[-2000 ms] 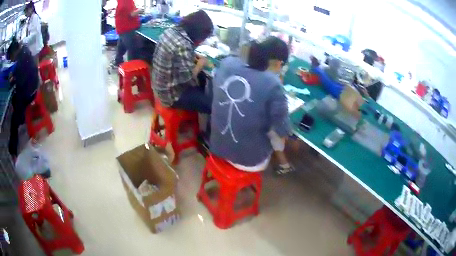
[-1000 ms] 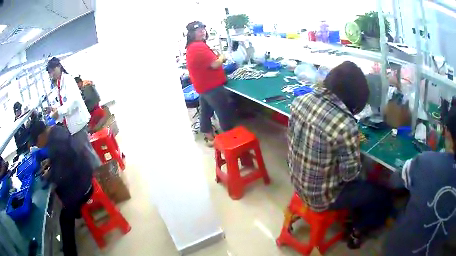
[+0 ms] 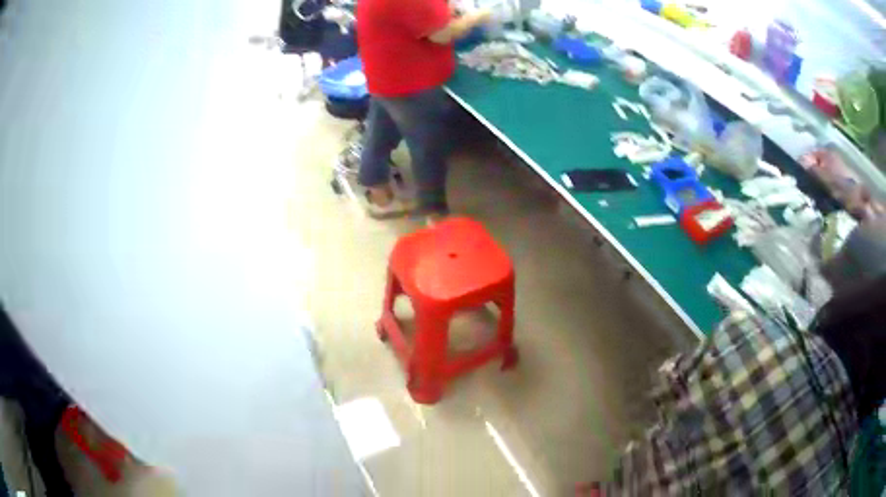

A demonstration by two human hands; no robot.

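Note:
Neither of my hands is in the picture. Nearest in front of me in the head view is a red plastic stool (image 3: 452, 262) on the pale floor, with nothing on it. To its right runs the green-topped bench (image 3: 554, 131) with a pale edge. On the bench lie a dark flat object (image 3: 599, 180), blue bins (image 3: 680, 182), a small red tray (image 3: 705, 222) holding pale pieces, and a thin white strip (image 3: 654, 221). A pile of pale strips (image 3: 508, 61) lies at the far end.
A large white pillar (image 3: 185, 243) fills the left side. A person in a red top (image 3: 403, 49) stands at the bench's far end, near a blue basket (image 3: 344, 80). A person in a plaid shirt (image 3: 748, 408) is at the lower right. Clear bags (image 3: 733, 148) lie along the bench's back.
My view has swung left along the bench and then tilted down, closer to the pillar, stool and person in red. The person in the blue-grey top has left the picture.

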